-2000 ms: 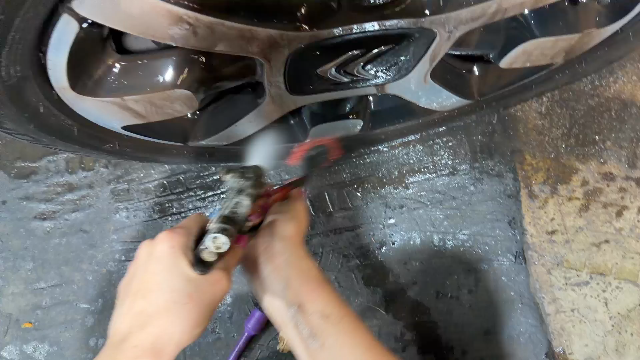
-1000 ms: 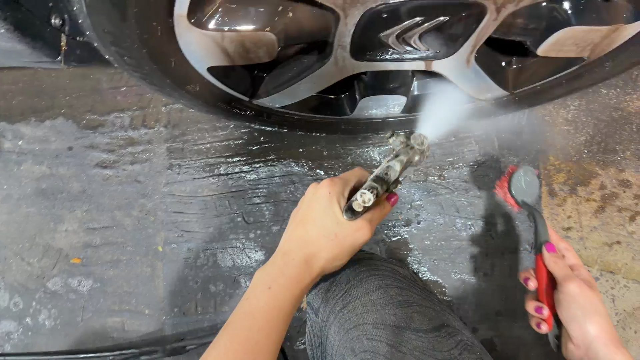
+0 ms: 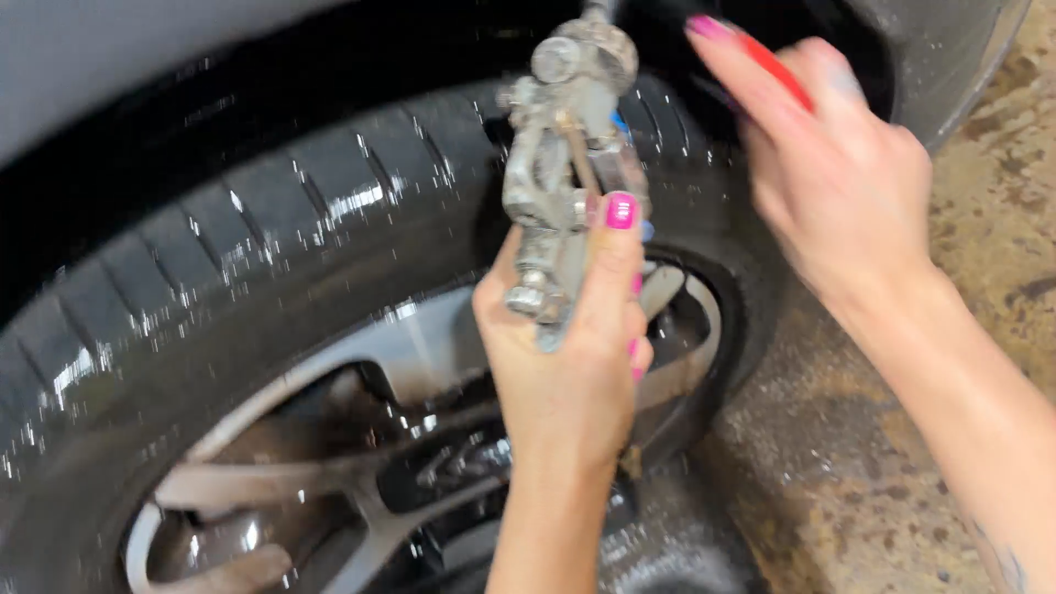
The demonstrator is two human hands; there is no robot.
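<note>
My left hand (image 3: 569, 330) grips a worn metal spray gun (image 3: 569, 157), its nozzle end pointing up toward the dark wheel well. Pink nails show on its thumb and fingers. To the right, my right hand (image 3: 833, 157) is closed around the red handle of a brush (image 3: 775, 70); the brush head is lost in the dark of the wheel well. Behind both hands stands a wet car tire (image 3: 330, 214) with its two-tone alloy wheel (image 3: 272, 487), whose center bears a double-chevron emblem. The picture is partly blurred.
The car's fender edge (image 3: 949, 66) curves down at the upper right, and grey bodywork (image 3: 124, 58) spans the upper left. The wheel well (image 3: 272, 82) arches over the tire. Wet, stained concrete floor (image 3: 990, 247) lies at the right.
The view has shifted strongly up to the tire's tread and wheel well. My right hand, with the brush, has gone from beside the wheel's lower edge up to the wheel well. The spray gun stays in my left hand.
</note>
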